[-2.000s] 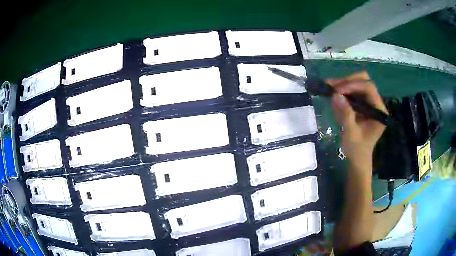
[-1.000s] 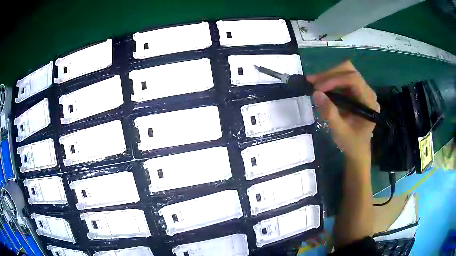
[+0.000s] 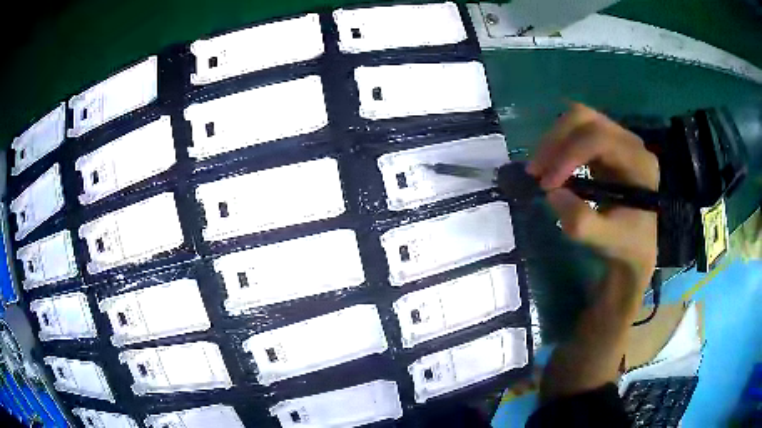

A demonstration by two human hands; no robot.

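White shell halves lie in rows in the black blister tray (image 3: 358, 100), each with a small dark slot near its left end. My right hand (image 3: 597, 180) holds the dark handle of a soldering iron (image 3: 468, 172). Its thin metal tip is over the right-column shell half (image 3: 451, 180) in the third row, just right of the slot. I cannot tell if the tip touches the shell. My left hand is not in view.
A black box with a yellow label (image 3: 714, 234) and a cable stands right of the tray. A pale metal rail (image 3: 601, 38) runs along the top right. Blue and white parts (image 3: 25, 368) show at the left edge. A brown carton (image 3: 660, 338) is at the lower right.
My right hand and the iron have moved from the second-row shell half to the third-row one in the right column. The tray has shifted up and left in the view.
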